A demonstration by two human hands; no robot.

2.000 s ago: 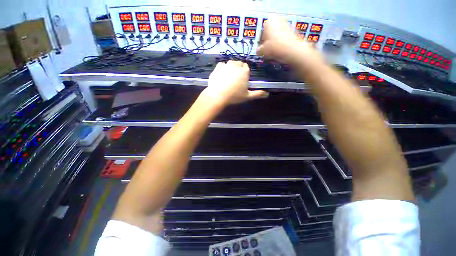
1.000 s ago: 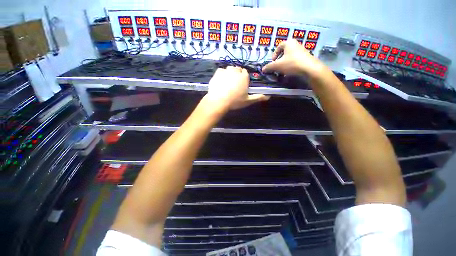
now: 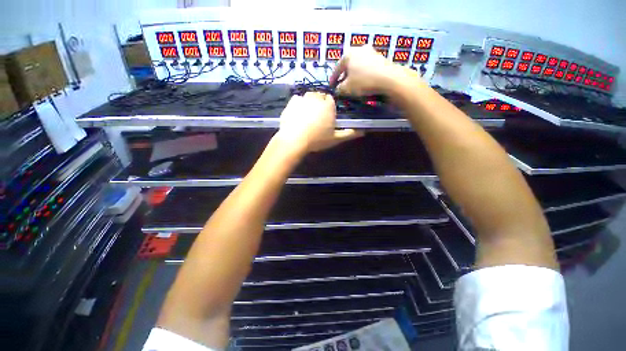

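Observation:
Black charging cables (image 3: 240, 82) lie tangled on the top rack shelf (image 3: 192, 122), below a white strip of digital panel meters (image 3: 262, 44) with red numerals. My left hand (image 3: 309, 120) rests at the shelf's front edge, fingers over the cables and thumb out to the right; whether it grips anything cannot be seen. My right hand (image 3: 362, 74) is raised over the cables just behind it, fingertips pinched together near thin black wires. A small red light glows on the shelf below my right hand.
More rack shelves (image 3: 343, 179) are stacked below. A white tray (image 3: 364, 339) with round black items is at the bottom edge. A second rack with meters (image 3: 549, 65) stands right. Wire shelving with coloured lights (image 3: 34, 206) and cardboard boxes (image 3: 42, 68) are at left.
My right hand has moved left from the right-hand meters to just behind my left hand, its fingers now pinched. My left hand has stayed at the shelf edge.

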